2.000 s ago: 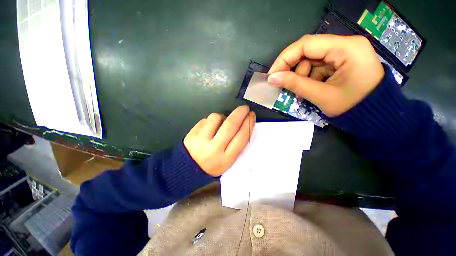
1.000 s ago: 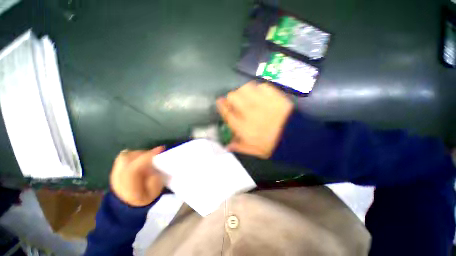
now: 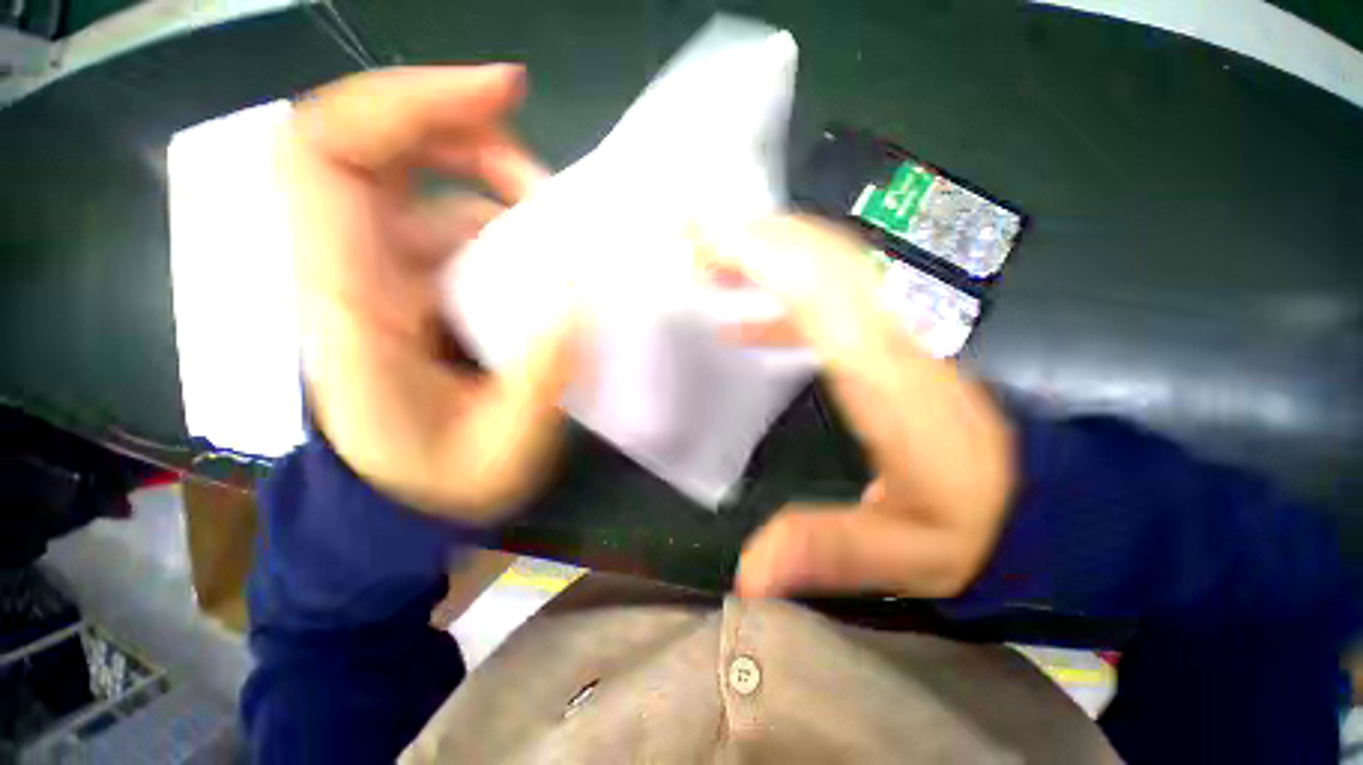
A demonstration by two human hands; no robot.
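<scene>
A white backing sheet [image 3: 658, 329], blurred and bent, is raised above the bench in front of me. My left hand [image 3: 426, 284] holds it at its left side, between thumb and fingers. My right hand [image 3: 882, 434] is at its right side, fingers and thumb spread, blurred; whether the fingers grip the sheet I cannot tell. Two phone units [image 3: 957, 224] lie side by side behind the right hand, black at one end, green and silvery at the other. The hand and sheet partly cover them.
A stack of white sheets [image 3: 236, 284] lies at the left of the dark green bench [image 3: 1196, 269]. A pale rail [image 3: 1263, 38] curves along the far edge. A cardboard box [image 3: 220, 546] and a crate [image 3: 90, 688] are below left.
The sheet has been lifted from near my body to above the bench. Both hands have risen; the right hand has left the small piece it was touching on the bench. The view has shifted.
</scene>
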